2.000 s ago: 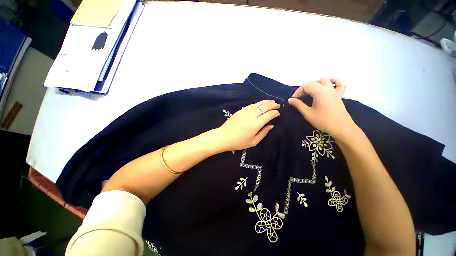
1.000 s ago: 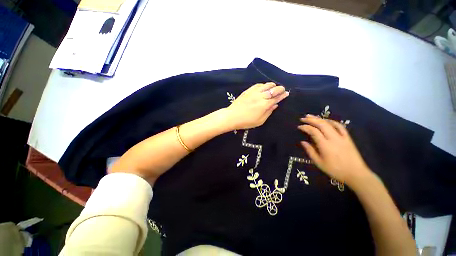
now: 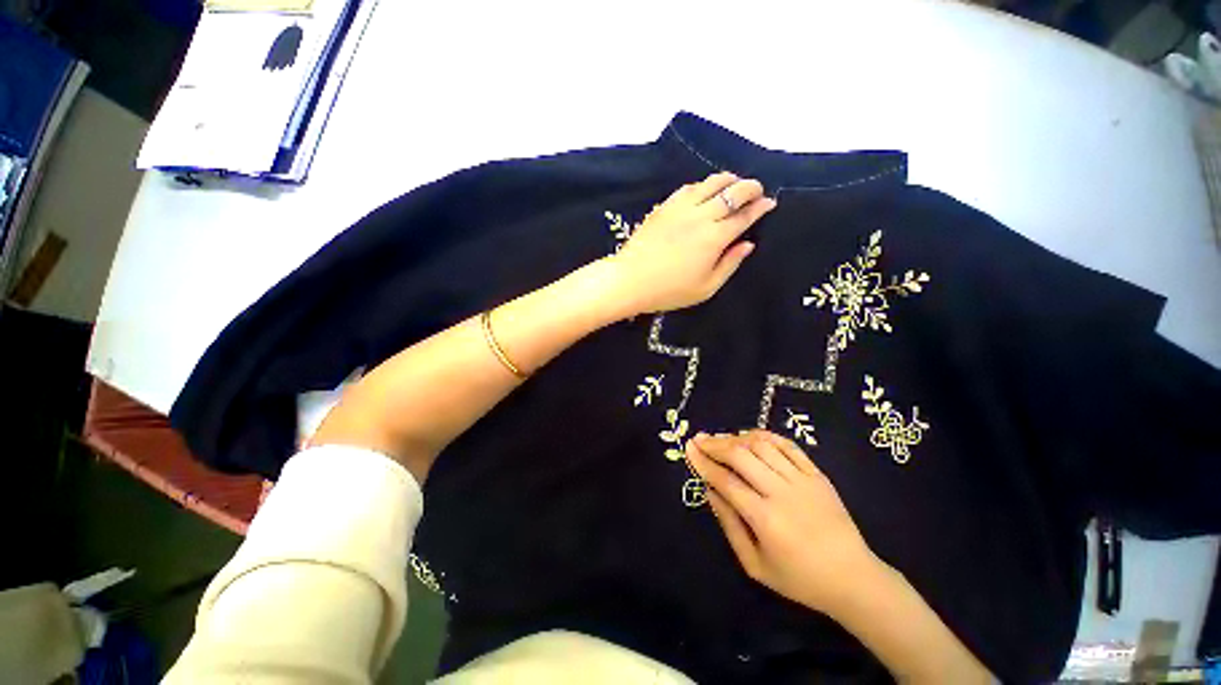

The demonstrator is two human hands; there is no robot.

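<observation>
A black garment [image 3: 562, 495] with a stand collar [image 3: 817, 167] and cream-gold embroidery lies spread over the white table. My left hand [image 3: 692, 244] rests on the chest just below the collar, fingertips together at the centre front; whether it pinches cloth is hidden. My right hand [image 3: 777, 515] lies on the lower chest, fingertips on the bottom flower motif [image 3: 694, 491] and partly covering it. The upper right flower motif [image 3: 858, 290] and the stepped trim [image 3: 799, 383] show uncovered.
Papers in a blue-edged folder [image 3: 241, 101] lie at the table's [image 3: 536, 80] far left. An orange-red crate [image 3: 161, 462] is under the left edge. A dark narrow object [image 3: 1109, 567] lies at the lower right. White items [image 3: 1189, 78] stand at the far right.
My right hand has moved from the collar down to the lower chest motif. My left hand stays below the collar. The collar and garment now sit higher in view.
</observation>
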